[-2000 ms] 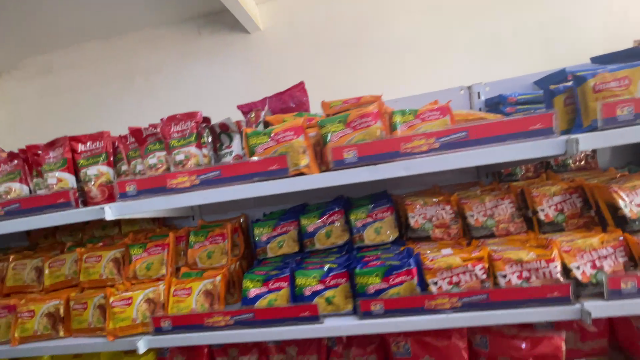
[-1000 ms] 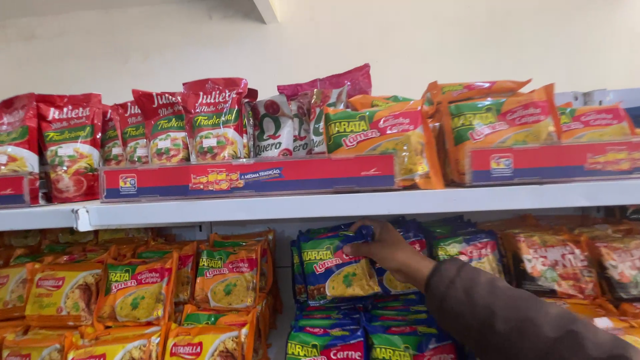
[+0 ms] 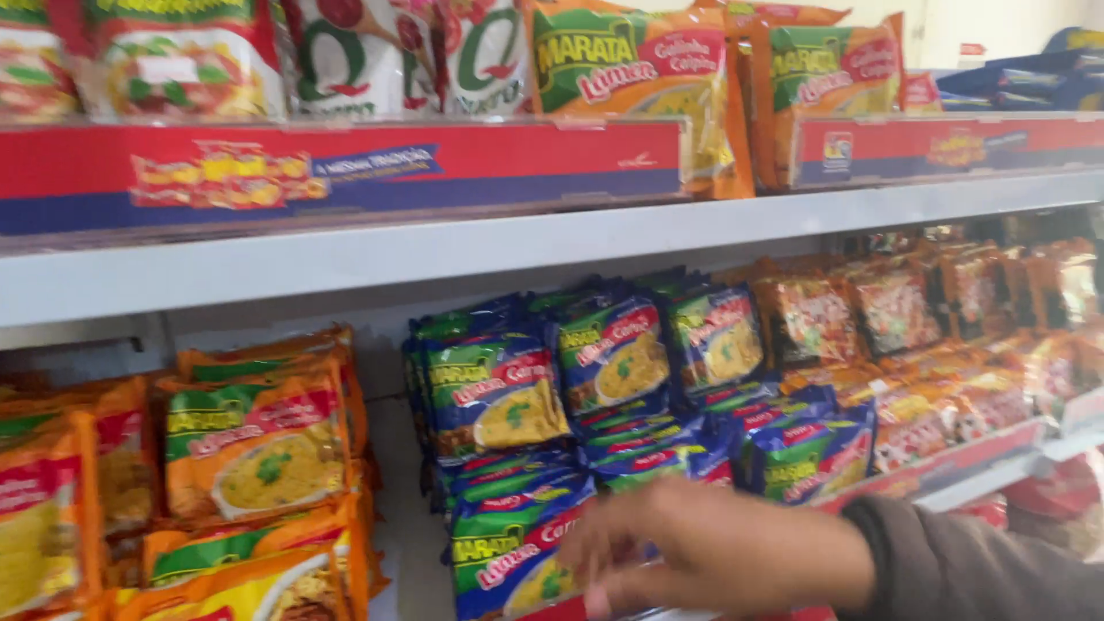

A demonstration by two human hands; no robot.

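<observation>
My right hand [image 3: 690, 548], in a dark sleeve, reaches in from the lower right. It is blurred, with bent fingers in front of a blue Marata instant noodle packet [image 3: 509, 543] at the front of the lower shelf. Whether the fingers grip or touch that packet cannot be told. Behind it, more blue noodle packets [image 3: 496, 392] stand upright in stacked rows. My left hand is not in view.
Orange noodle packets [image 3: 259, 448] are stacked to the left, and other orange packets [image 3: 914, 423] to the right. Above runs the grey upper shelf edge [image 3: 431, 259] with a red and blue promotional strip [image 3: 535, 164] and more food packets.
One second ago my right hand was at the upper row of blue packets; now it is lower, before the front packets. Two seconds ago no hand showed. The view has moved closer.
</observation>
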